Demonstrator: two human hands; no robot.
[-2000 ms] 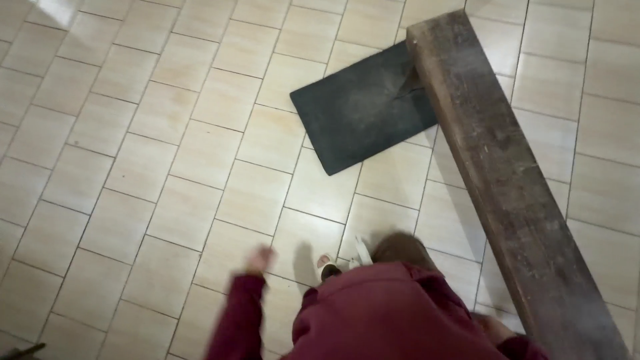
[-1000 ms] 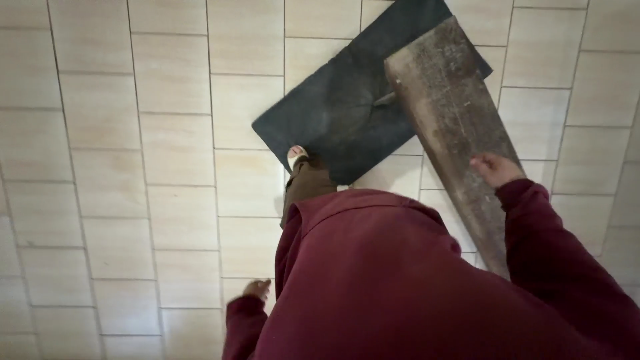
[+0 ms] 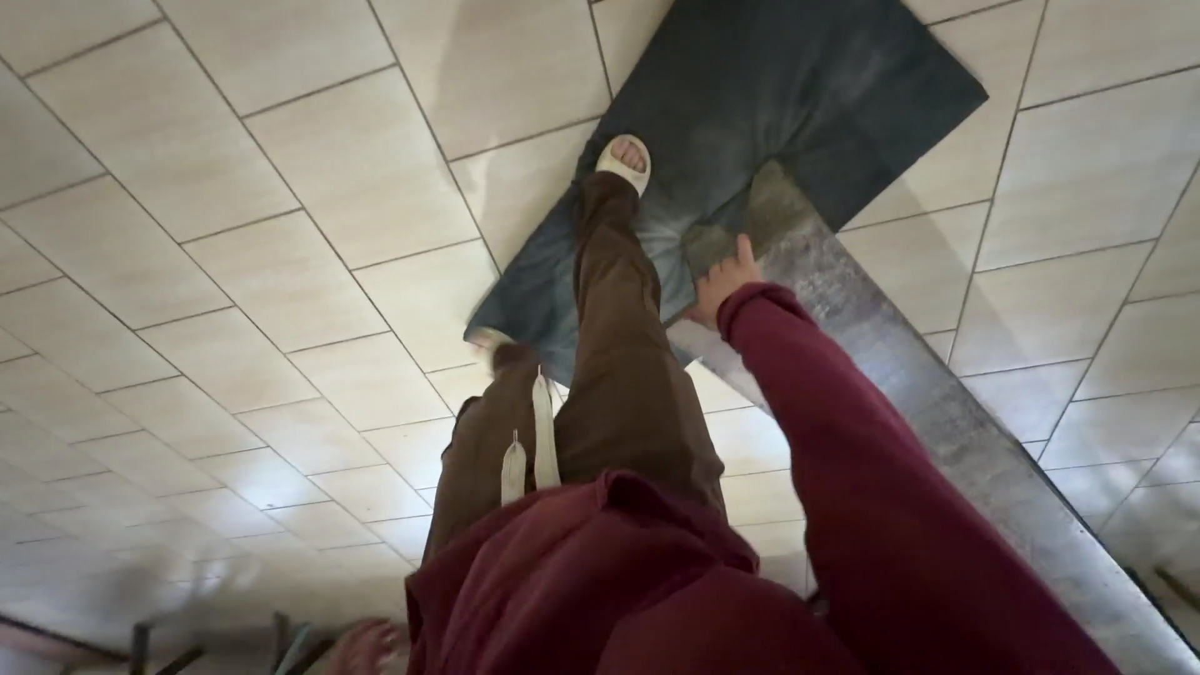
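My right hand [image 3: 729, 284], in a maroon sleeve, is at the near-left edge of a long worn board or bench top [image 3: 872, 319], fingers apart and holding nothing that I can see. Beyond and below it lies a dark mat [image 3: 844, 84] on the floor, partly under the board's far end. My left hand [image 3: 367, 647] is blurred at the bottom edge, left of the maroon top; its fingers are hard to make out. One foot in a pale open-toed slipper [image 3: 625, 161] rests on the mat; the other foot [image 3: 489, 339] is blurred at the mat's near-left corner.
Beige floor tiles [image 3: 356, 197] spread around the mat. At the bottom left stand dark thin legs or bars [image 3: 141, 647], partly cut off. Another dark thin object [image 3: 1177, 586] shows at the lower right edge. The board runs diagonally to the bottom right.
The view has turned and moved closer to the mat and board. Both feet are now at the mat, where one was a second ago. My right hand has moved to the board's left edge.
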